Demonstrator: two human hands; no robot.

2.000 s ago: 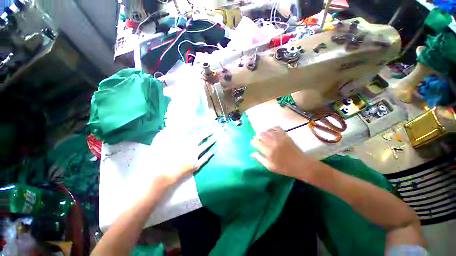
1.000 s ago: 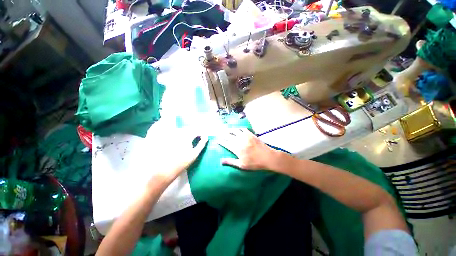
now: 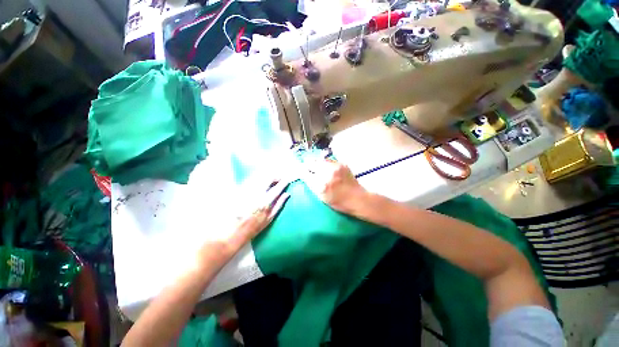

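Observation:
A green garment panel [image 3: 319, 234] lies under the needle area of the cream sewing machine [image 3: 407, 74] and hangs over the table's front edge onto the lap. My left hand [image 3: 261, 213] rests flat at the panel's left edge, its back bleached by the lamp. My right hand [image 3: 339, 188] is on the cloth just in front of the presser foot [image 3: 313, 150], fingers bent and bunched together on the cloth. Its fingertips are washed out by glare, so the exact hold on the cloth is hidden.
A stack of green cut pieces [image 3: 146, 125] sits at the table's left. Orange-brown scissors [image 3: 451, 158] lie right under the arm, near a small parts tray [image 3: 521, 131]. A gold tin [image 3: 575, 158] stands far right. Green cloth [image 3: 468, 271] hangs below the right forearm.
My right hand has moved from the panel's right side inward, close to the needle, and its fingers have drawn together. My left hand stays near the left edge. The view has shifted slightly.

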